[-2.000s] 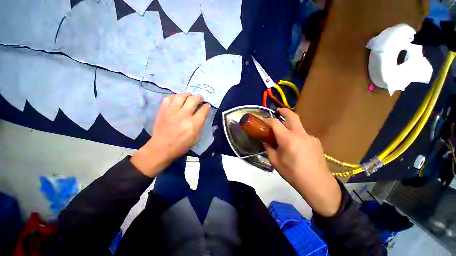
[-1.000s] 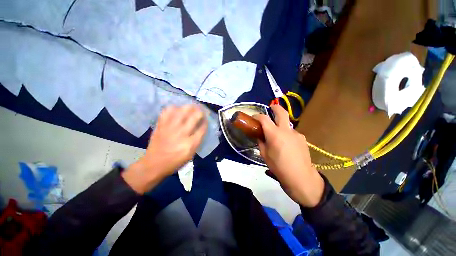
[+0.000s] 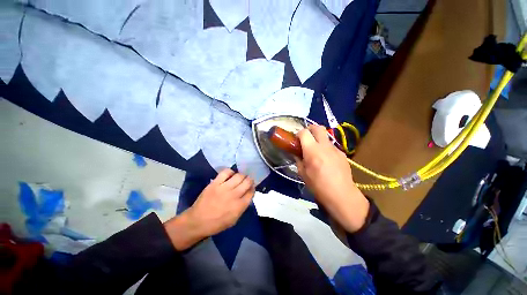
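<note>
Pale grey-white curved pieces (image 3: pixel 190 118) overlap in long rows on the navy table cover (image 3: pixel 49 109), with a thin dark seam line running between the rows. My right hand (image 3: pixel 326 170) is closed around the brown handle of the steam iron (image 3: pixel 276 154). The iron's pointed tip rests at the right end of the seam line, against the last pieces. My left hand (image 3: pixel 224 199) lies at the near edge of the end piece, fingertips on its lower edge, fingers bent. Whether it pinches the piece cannot be told.
Scissors (image 3: pixel 345 137) with red and yellow handles lie right of the iron. Yellow hoses (image 3: pixel 445 161) cross a tan padded board (image 3: pixel 399 115) that bears a white tape roll (image 3: pixel 453 120). Blue scraps (image 3: pixel 40 207) lie on the pale floor. A blue crate (image 3: pixel 353 280) is at the bottom.
My left hand has moved from on top of the end pieces down to their near edge. The view has shifted, showing more pieces at the top. The iron stays at the row's right end.
</note>
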